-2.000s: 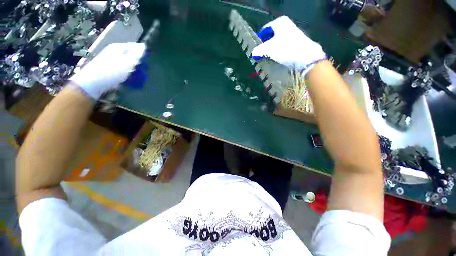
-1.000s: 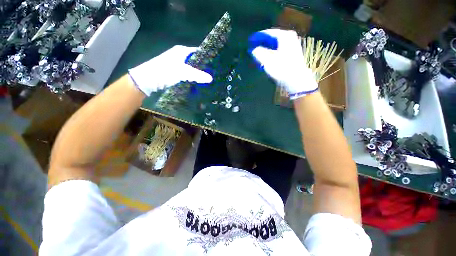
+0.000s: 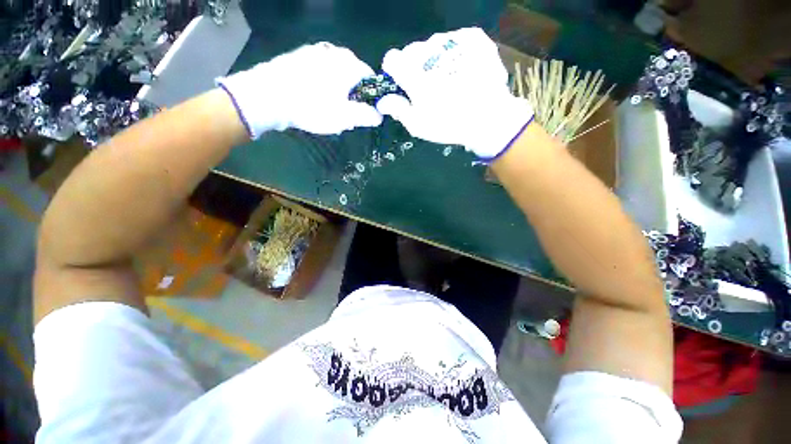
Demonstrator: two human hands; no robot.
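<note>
My left hand (image 3: 308,91), in a white glove, and my right hand (image 3: 455,94), also gloved, meet above the dark green mat (image 3: 408,195). Both grip a small dark-and-green circuit board piece (image 3: 375,88) that shows between their fingertips. Most of the piece is hidden by the gloves. Small pale ring-like tabs (image 3: 344,199) lie scattered on the mat below the hands.
An open cardboard box (image 3: 598,152) with upright cream strips (image 3: 562,97) stands right of my right hand. White foam trays with wired, ringed parts stand left (image 3: 195,61) and right (image 3: 752,208). A floor carton (image 3: 308,269) holds more strips below the bench edge.
The long notched strip held by my left hand a second ago no longer shows at length. My right hand, empty then, has moved left and now grips a piece together with my left hand.
</note>
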